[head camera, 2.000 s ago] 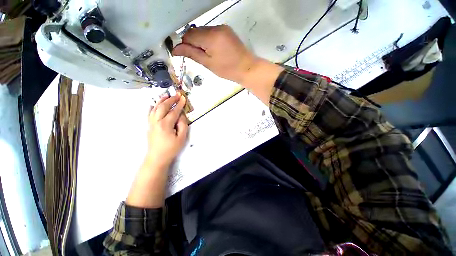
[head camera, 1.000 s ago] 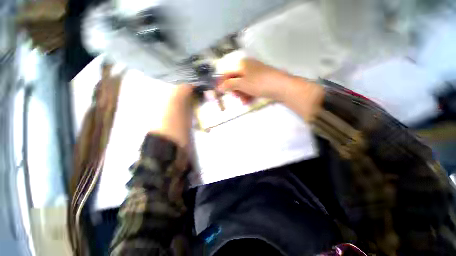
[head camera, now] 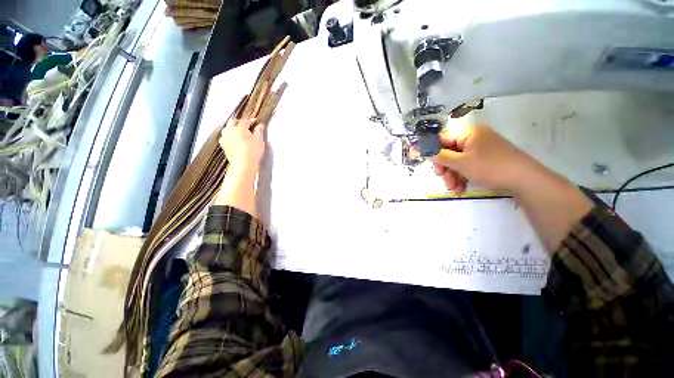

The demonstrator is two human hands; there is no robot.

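A bundle of long brown strips (head camera: 181, 193) lies along the left side of the white table and hangs over its front edge. My left hand (head camera: 242, 144) rests on the upper part of the bundle, fingers on the strips; whether it grips one is unclear. My right hand (head camera: 473, 159) is at the needle area of the sewing machine head (head camera: 532, 44), its fingertips beside the presser foot (head camera: 410, 153) and partly hidden by a dark round machine part. I cannot tell whether it holds anything.
The white table (head camera: 325, 221) has a printed ruler scale (head camera: 495, 264) near its front edge. A black cable (head camera: 639, 177) curves at the right. Stacked brown pieces (head camera: 193, 12) lie at the upper left, a cardboard box (head camera: 100, 295) at the lower left. A person (head camera: 44, 59) is far left.
The view has turned left. My left hand has left the needle area and moved onto the brown bundle. My right hand remains by the needle. The brown piece under the fingers earlier no longer shows there.
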